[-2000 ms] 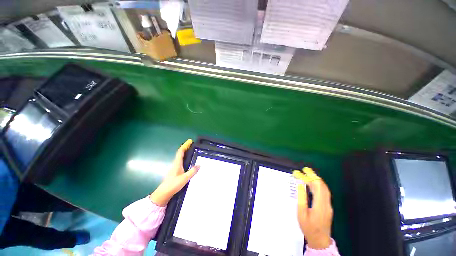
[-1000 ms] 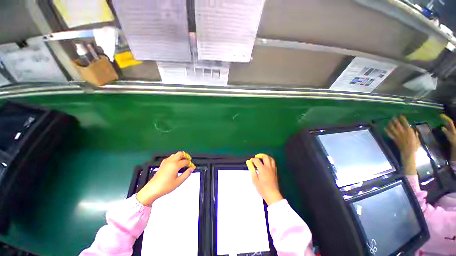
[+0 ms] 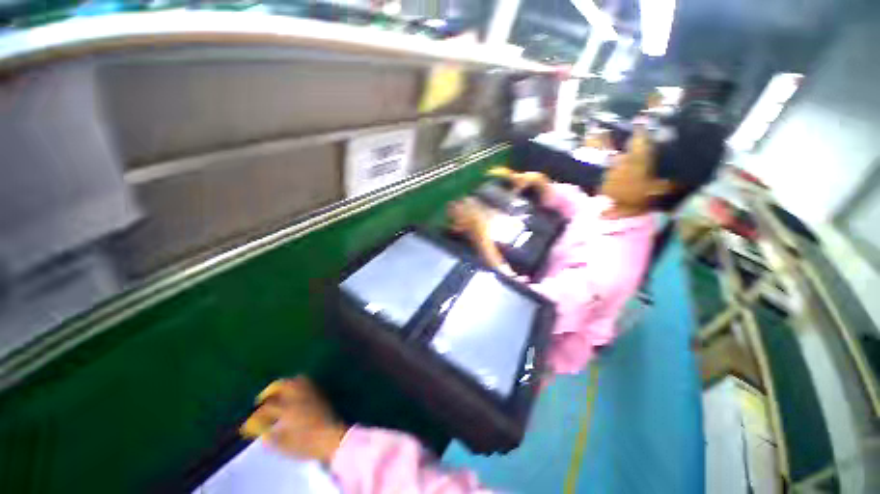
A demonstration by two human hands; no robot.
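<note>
My right hand (image 3: pixel 297 420), with yellow finger cots and a pink sleeve, is blurred at the lower left. Its bent fingers are over the far edge of a tablet with a lit white screen (image 3: pixel 259 471), which the picture's bottom edge cuts off. Whether the fingers grip it I cannot tell. My left hand is out of the picture. To the right stands a thick black tray stack (image 3: pixel 425 371). Its top tray holds two tablets side by side, one with a grey screen (image 3: pixel 400 277) and one with a pale, glaring screen (image 3: pixel 485 328).
A person in pink (image 3: pixel 603 256) stands beyond the stack, both hands at another black tray (image 3: pixel 540 227). The green bench (image 3: pixel 183 362) runs along a grey partition (image 3: pixel 241 106) with paper sheets. Blue floor (image 3: pixel 642 386) with a yellow line and shelf racks (image 3: pixel 762 338) are on the right.
The view has swung right, bringing the other person and the floor into sight. The working tray has moved to the lower left, mostly out of the picture. My left hand has left the view.
</note>
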